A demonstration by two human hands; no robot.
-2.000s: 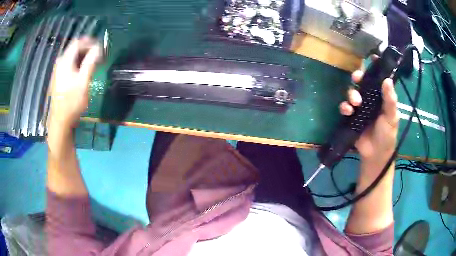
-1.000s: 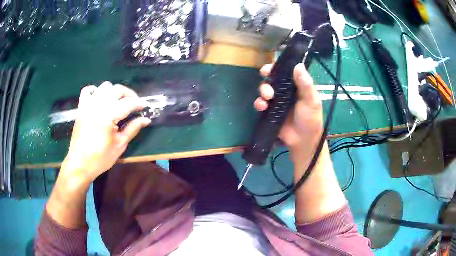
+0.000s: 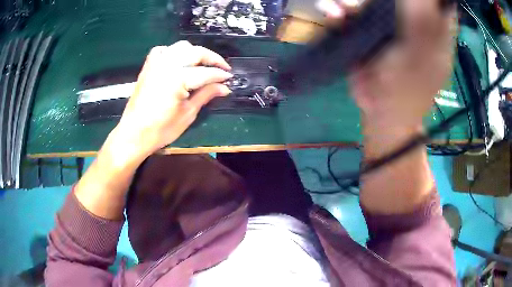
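Observation:
The dark assembly jig (image 3: pixel 252 64) lies on the green bench with a round metal piece (image 3: pixel 271 92) at its right end. A silver-white metal strip (image 3: pixel 106 93) lies in the jig, partly covered by my left hand. My left hand (image 3: pixel 174 92) has its fingertips closed on a small dark bracket (image 3: pixel 231 84) at the strip's right end. My right hand (image 3: pixel 404 67), blurred, is raised at the right and grips the black electric screwdriver (image 3: pixel 348 47), which points left. Its bit is too blurred to make out.
A dark tray (image 3: pixel 273 22) of shiny metal fittings stands behind the jig. A wooden block (image 3: pixel 297 30) is right of it, partly hidden by the screwdriver. Grey strips (image 3: pixel 19 106) lie in a row at the left. Black cords (image 3: pixel 337 168) hang at the right below the bench edge.
My left hand has moved from the left strips to the jig, bringing a small dark piece to its right end. My right hand has raised the screwdriver, its tip swinging from downward to leftward.

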